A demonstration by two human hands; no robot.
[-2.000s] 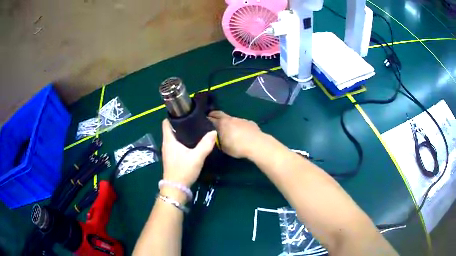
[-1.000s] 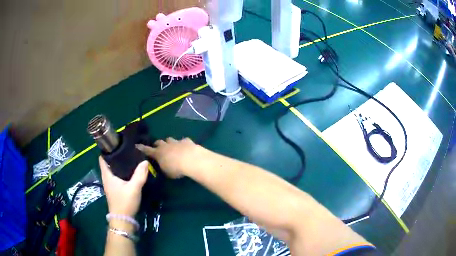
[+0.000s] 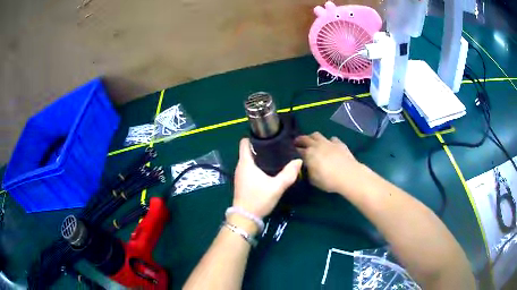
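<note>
The black heat gun (image 3: 272, 144) stands at the middle of the bench with its silver slotted nozzle pointing up. My left hand (image 3: 263, 178) is wrapped around its black body from the near left side. My right hand (image 3: 329, 161) is at the right side of the body, with its fingertips against it. The lower part of the gun is dark and partly hidden by my hands. A small bit of yellow label shows between them.
Red heat gun (image 3: 142, 243) and bundled black cables (image 3: 122, 192) lie at left beside the blue bin (image 3: 73, 153). Bags of white sleeves (image 3: 198, 174) lie around. Pink fan (image 3: 346, 45), white paper stack (image 3: 433, 93) and white uprights (image 3: 399, 68) stand at back right. Black cord crosses the right side.
The view swung right and then back left, so the blue bin and red heat gun show fully again. Both hands stay on the black heat gun, with little change in their hold.
</note>
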